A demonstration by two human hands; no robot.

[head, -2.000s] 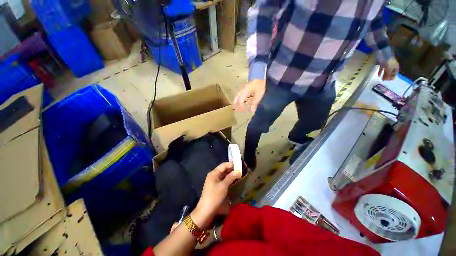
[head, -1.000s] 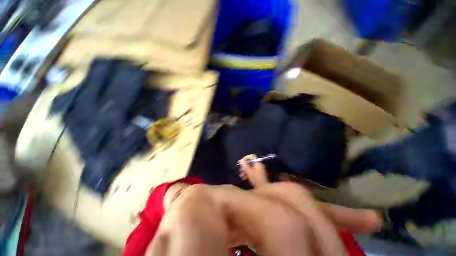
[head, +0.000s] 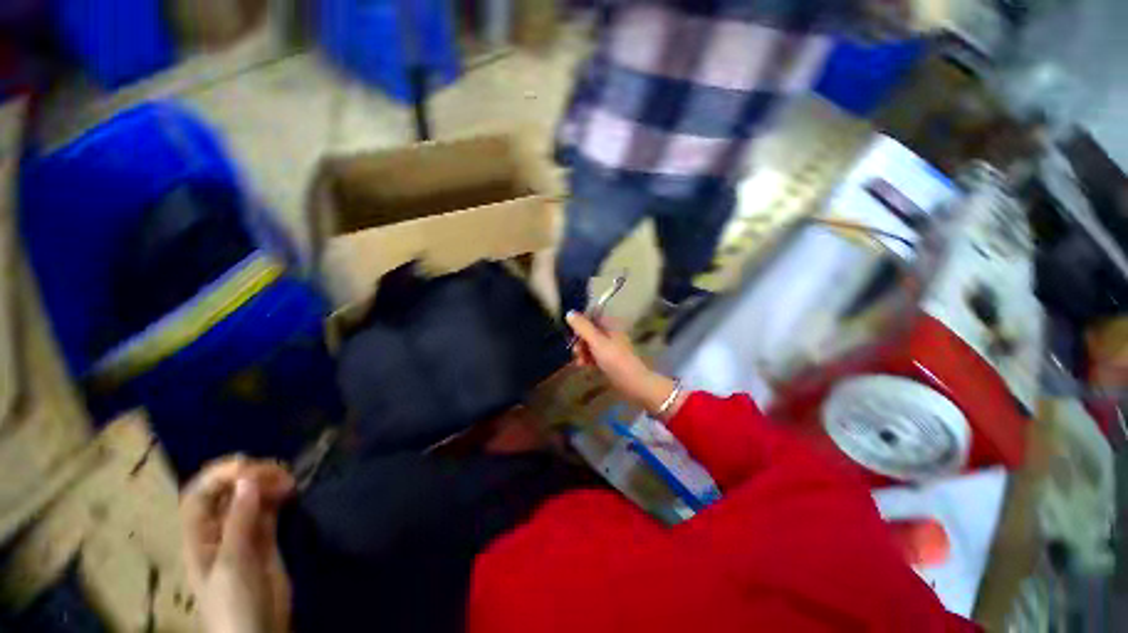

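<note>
My right hand is raised right of centre, closed on a slim pen that points up. A bracelet shows on that wrist. My left hand is at the lower left, cut off by the bottom edge, fingers curled together. It is blurred, and I cannot tell if it holds anything. The white slip cannot be made out. Bulky black fabric pieces lie in front of me, between my hands. More black cloth covers my lap.
An open carton stands beyond the black pieces. A blue bin is on the left, above tan cardboard. A person in a checked shirt stands ahead. A red-and-white machine sits on a white table to the right.
My view swung left to the cardboard table, then back right. My right hand has moved out to the right with the pen; my left hand is now low left. The white slip is no longer visible.
</note>
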